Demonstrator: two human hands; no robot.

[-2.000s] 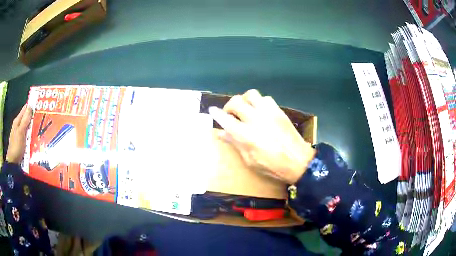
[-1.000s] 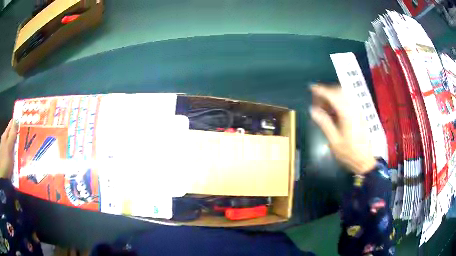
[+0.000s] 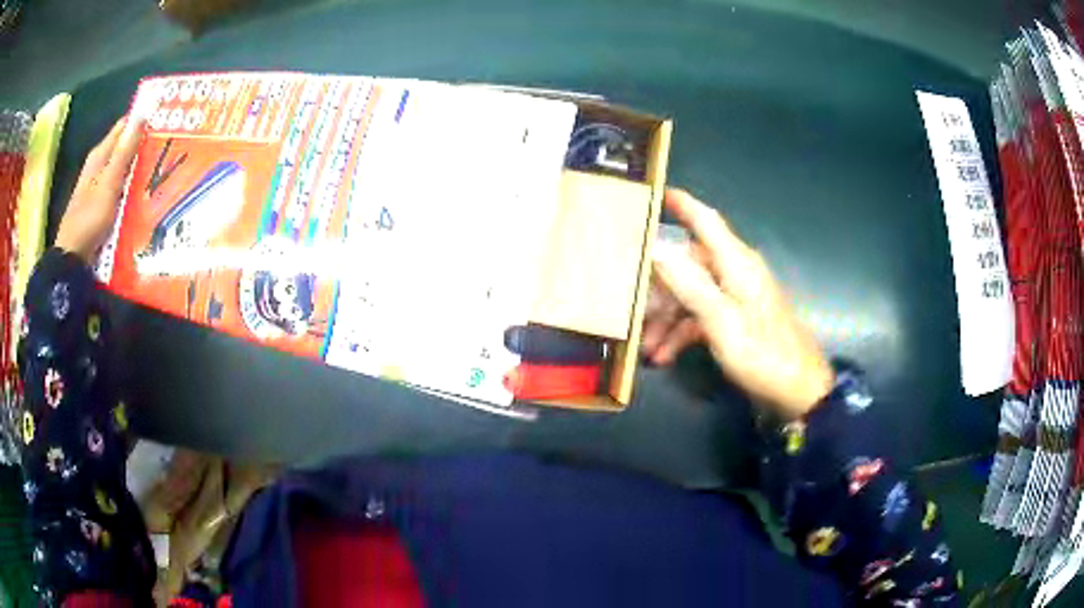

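A red and white printed outer box [image 3: 440,238] lies flat on the dark green bench. The brown inner tray [image 3: 594,255] sticks out of its right end, showing a tan insert, dark cables at the top corner and a red clamp [image 3: 556,381] at the near side. The rest of the tray is hidden inside the box. My left hand [image 3: 105,190] holds the left end of the outer box, its fingers on the edge. My right hand [image 3: 737,309] is at the tray's right end wall, fingers spread and bent against or close to it; exact contact is unclear.
A white label strip [image 3: 972,244] lies at the right. Beyond it stand stacked red and white flattened sleeves [image 3: 1046,285]. A yellow-edged stack [image 3: 42,202] is at the far left. Part of a brown box [image 3: 205,12] shows at the top edge. Brown material is below the bench at lower left.
The tray is deeper inside the outer box, with less of it showing. The box appears higher in view and tilted. My right hand has come from near the label strip to the tray's end.
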